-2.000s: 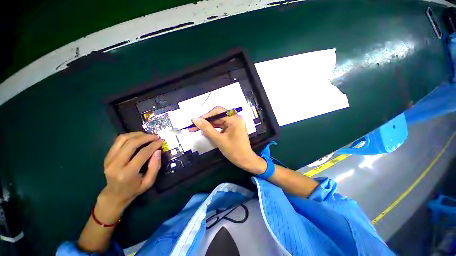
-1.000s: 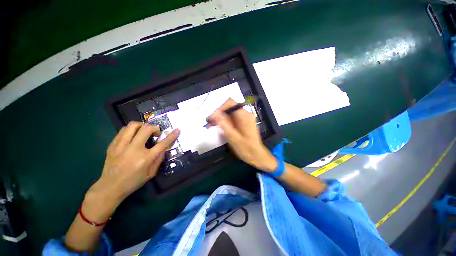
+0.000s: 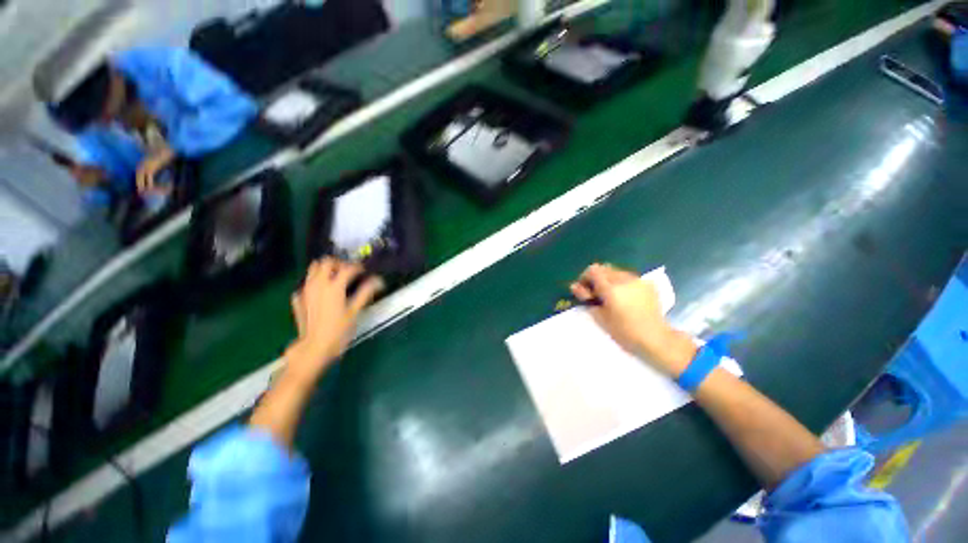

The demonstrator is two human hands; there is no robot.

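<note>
My left hand (image 3: 330, 308) reaches past the white rail to the near edge of a black foam tray (image 3: 412, 212) on the far green strip. Its fingers overlap the tray's near edge; whether they grip it is blurred. A tablet unit with a white-silver middle (image 3: 362, 215) and a small yellow patch lies in that tray. My right hand (image 3: 626, 305) is over the white release paper (image 3: 594, 398) on the near green bench. It holds the slim dark tweezers (image 3: 578, 303), whose yellowish end points left.
Several more black trays with tablets (image 3: 488, 143) stand along the far strip. The worn white rail (image 3: 552, 214) runs diagonally between strip and bench. A person in blue (image 3: 175, 101) works at upper left. A white device (image 3: 737, 53) stands by the rail. A blue stool (image 3: 902, 387) is at right.
The view has swung up to the far strip. The tray that was under both hands is gone from the near bench. My left hand has reached forward to a strip tray; my right is over the paper.
</note>
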